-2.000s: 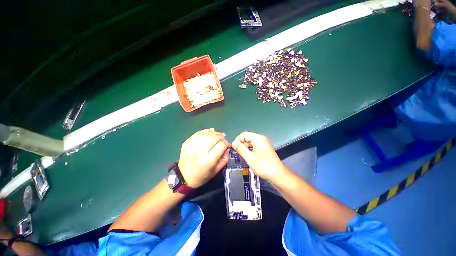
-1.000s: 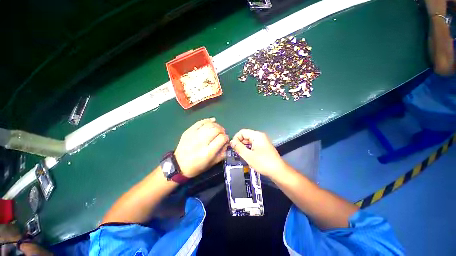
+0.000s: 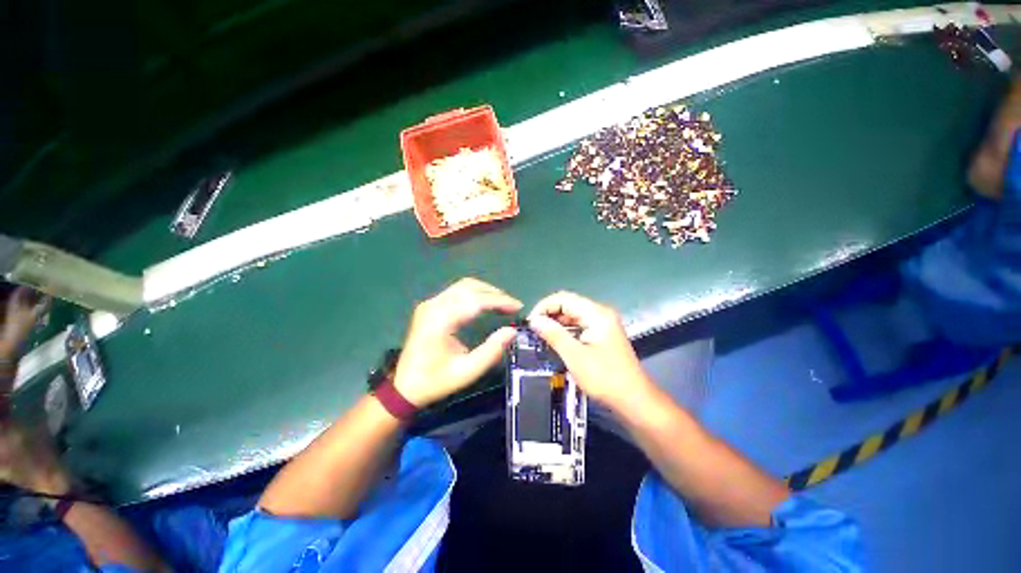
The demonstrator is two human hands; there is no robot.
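A phone unit point(image 3: 545, 420) with a silver edge and dark centre lies upright in front of me at the bench's near edge. My left hand point(image 3: 457, 341) is at its top left corner, thumb and index finger spread around the top end; I see nothing held. My right hand point(image 3: 584, 345) has its thumb and fingers pinched at the top right end of the phone unit. Any small part under the fingertips is hidden. A heap of small dark, gold and pinkish components point(image 3: 655, 174) lies on the green bench beyond my right hand.
An orange-red bin point(image 3: 460, 228) with cream-white pieces stands beyond my left hand, by the white strip point(image 3: 773, 54). Phone units lie at the left point(image 3: 84, 366) and on the belt point(image 3: 202, 204). Another person's arms point(image 3: 45, 459) are at the far left; a blue sleeve point(image 3: 980, 269) is at the right.
My left thumb and index finger have opened apart at the phone's top end. My right hand stays there. At the far left, another person's hands have moved further into view.
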